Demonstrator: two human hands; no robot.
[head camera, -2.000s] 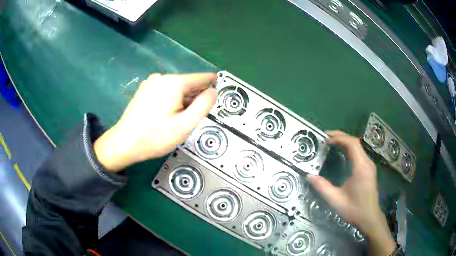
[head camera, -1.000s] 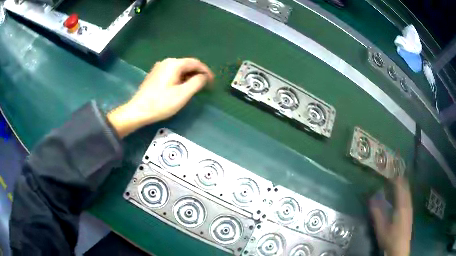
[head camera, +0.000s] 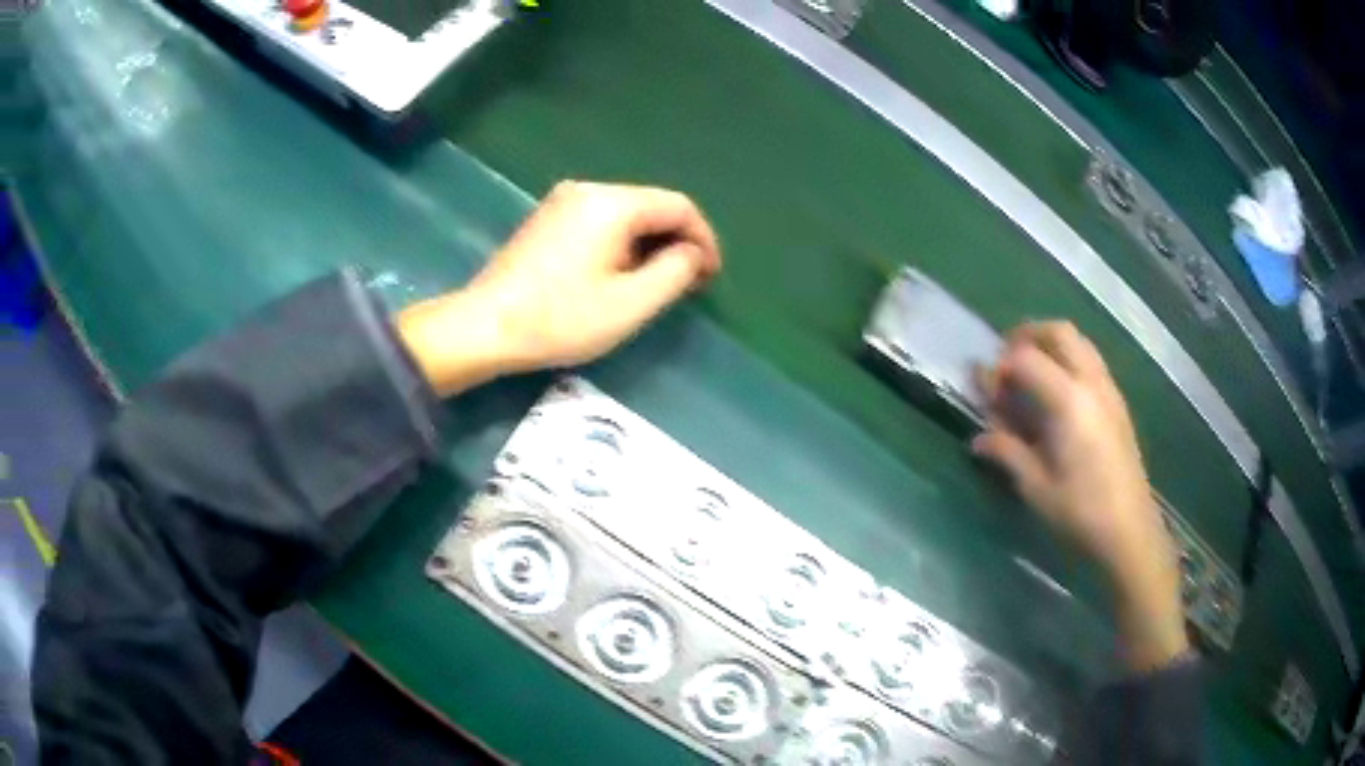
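Observation:
Several silver three-cavity fixtures (head camera: 623, 636) lie edge to edge in two rows on the green surface at lower centre, their ringed recesses facing up. A flat grey hand plate (head camera: 939, 338) is on or just over a fixture at right of centre; its lower edge is dark and blurred. My right hand (head camera: 1060, 422) holds the plate's right end with fingers and thumb. My left hand (head camera: 606, 277) is empty above the green surface, behind the rows, with its fingers curled in and the thumb near them.
A white-framed machine with a red button (head camera: 307, 12) stands at upper left. A pale metal strip (head camera: 1033, 210) curves along the belt. Another fixture (head camera: 1202, 584) is partly hidden behind my right wrist. More fixtures (head camera: 1153, 232) lie beyond the strip, near a white-and-blue cloth (head camera: 1269, 240).
My right hand has moved up and left from the right side and now has the flat plate over the middle fixture's place. The view has shifted, and my left hand's fingers are curled.

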